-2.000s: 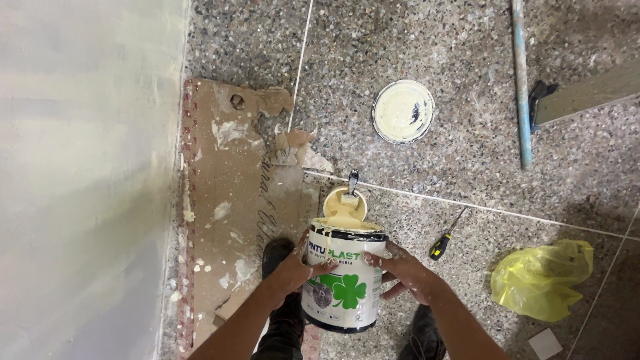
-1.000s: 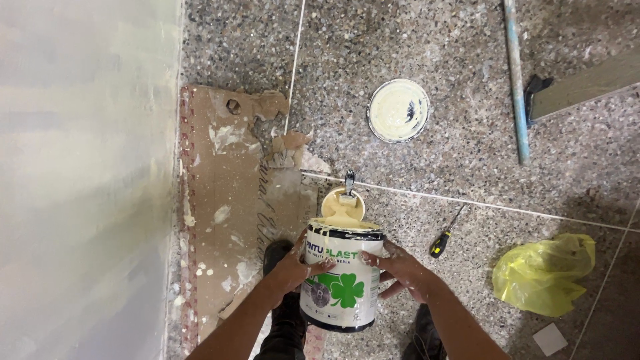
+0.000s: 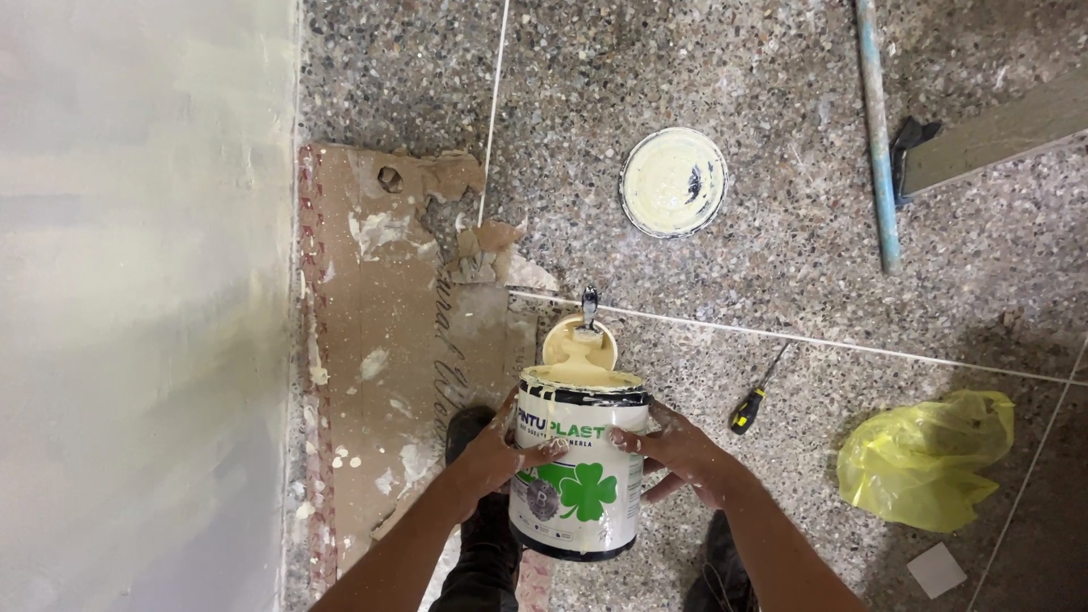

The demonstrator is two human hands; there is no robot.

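A white paint can (image 3: 578,476) with black rims and a green clover is tilted away from me between my two hands. My left hand (image 3: 501,455) grips its left side and my right hand (image 3: 680,455) its right side. Cream paint runs over the far rim into a small round container (image 3: 557,344) on the floor just beyond. A paintbrush (image 3: 589,310) rests in that container, its dark handle past the far edge. The can's paint-coated lid (image 3: 676,183) lies farther off on the floor.
Paint-spotted cardboard (image 3: 382,289) lies along the wall (image 3: 144,306) at left. On the right are a screwdriver (image 3: 748,410), a yellow plastic bag (image 3: 926,463), a small white square (image 3: 936,570), a blue pole (image 3: 878,136) and a grey beam (image 3: 994,136). My feet are beneath the can.
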